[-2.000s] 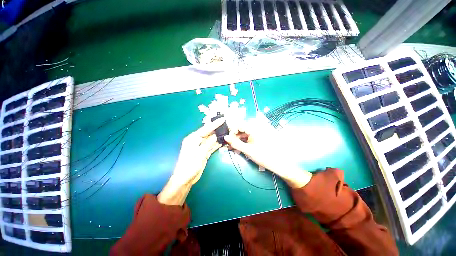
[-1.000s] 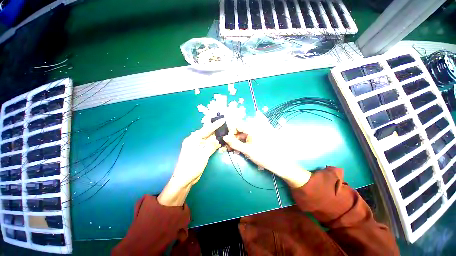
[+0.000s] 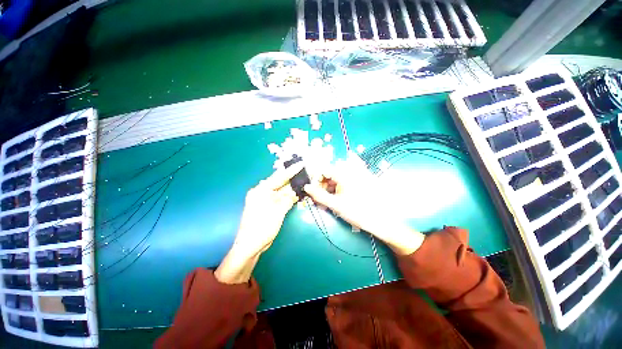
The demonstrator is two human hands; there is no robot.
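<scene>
A small black housing [image 3: 299, 178] is held upright between both hands at the middle of the bench. My left hand [image 3: 267, 208] grips its left side with the thumb across it. My right hand [image 3: 335, 198] has its fingertips on the lower right side; its other fingers are curled and partly hidden by glare. A thin black wire [image 3: 326, 236] hangs below the housing and curves right over the mat. A loose pile of pale squares [image 3: 297, 144] lies just beyond the hands, washed out by glare.
White trays of black units stand at left [image 3: 90, 225], right [image 3: 506, 198] and rear [image 3: 392, 45]. A clear bag of small parts [image 3: 281, 75] sits on the pale strip [image 3: 170, 123]. Thin black wires [image 3: 416, 142] lie right of the pile, others at left. A post [image 3: 528, 41] rises at rear right.
The housing has tilted slightly and shifted a little left in the fingertips. Both hands otherwise keep nearly the same place and grip.
</scene>
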